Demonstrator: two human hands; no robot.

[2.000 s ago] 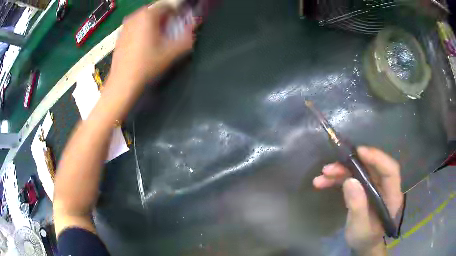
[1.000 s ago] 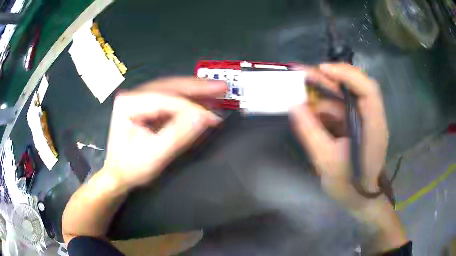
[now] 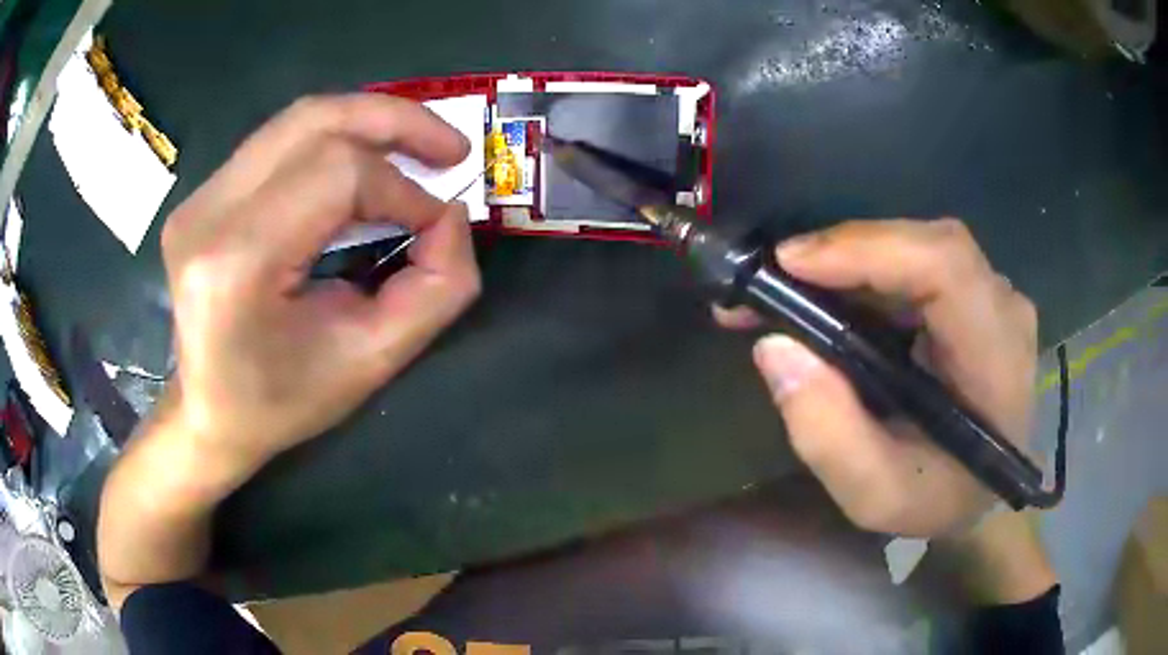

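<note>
The red-rimmed phone assembly (image 3: pixel 615 228) lies on the dark mat, its black panel (image 3: pixel 608 160) to the right. A white LCD module (image 3: pixel 468 122) covers its left end, with an orange flex tail (image 3: pixel 506 164) beside a small blue circuit board patch (image 3: pixel 515 132). My left hand (image 3: pixel 320 256) is over the phone's left end, pinching thin solder wire (image 3: pixel 442 211) that reaches towards the flex tail. My right hand (image 3: pixel 897 358) holds the soldering iron (image 3: pixel 833 335) like a pen. Its dark tip is over the black panel, just right of the flex tail; contact cannot be told.
White LCD modules with orange edges (image 3: pixel 103 154) lie at far left beside the pale conveyor edge (image 3: pixel 45 96). A small white fan (image 3: pixel 45 582) stands at lower left. Part of the tip cleaner dish (image 3: pixel 1102 23) shows at top right. Cardboard (image 3: pixel 346 614) is at the bottom.
The phone now lies with its LCD module at the left and black panel exposed. My left hand has taken solder wire to the flex tail. My right hand has let go of the module and points the iron there.
</note>
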